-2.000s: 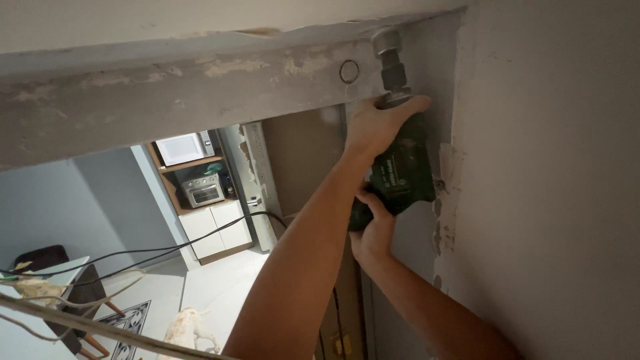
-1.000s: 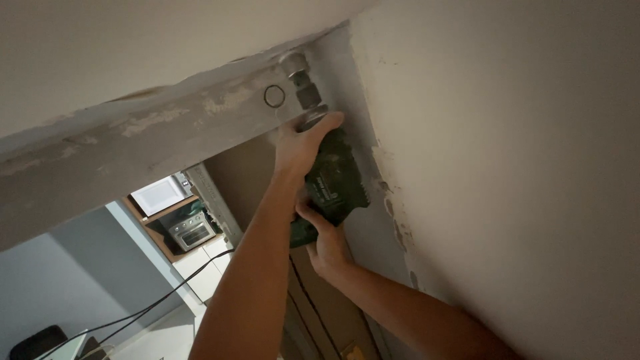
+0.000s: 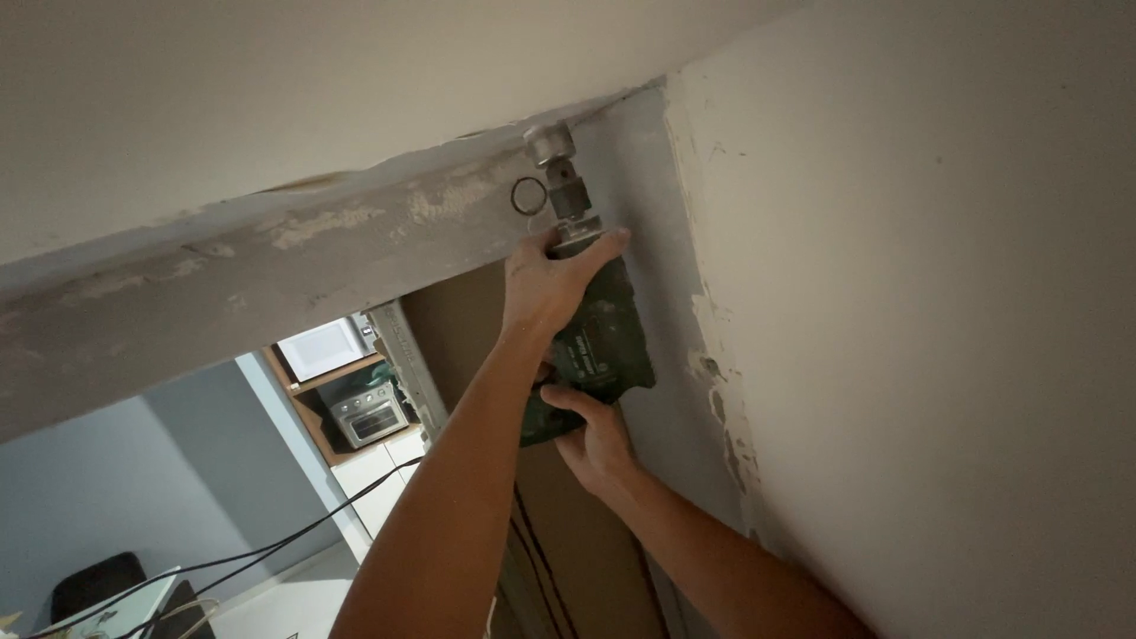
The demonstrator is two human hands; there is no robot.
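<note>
A green power drill [image 3: 608,333] with a metal chuck and a cylindrical hole saw [image 3: 549,144] points up at the grey plastered beam [image 3: 355,231], near the wall corner. My left hand [image 3: 555,280] grips the front of the drill's body just below the chuck. Lower down, my right hand [image 3: 596,435] is closed around the handle, whose trigger is hidden. A ring-shaped cut [image 3: 529,196] marks the beam just left of the chuck. Whether the saw's rim touches the beam cannot be told.
At the right stands a wall [image 3: 932,311] with chipped plaster along its edge. Black cables [image 3: 302,532] cross the lower left. Beyond the opening are a shelf with a microwave [image 3: 324,350] and a toaster oven [image 3: 368,415], a black chair [image 3: 98,586] and a glass-topped table [image 3: 133,612].
The view has shifted and tilted. Both hands keep hold of the drill, and the hole saw remains up at the beam beside the ring-shaped cut.
</note>
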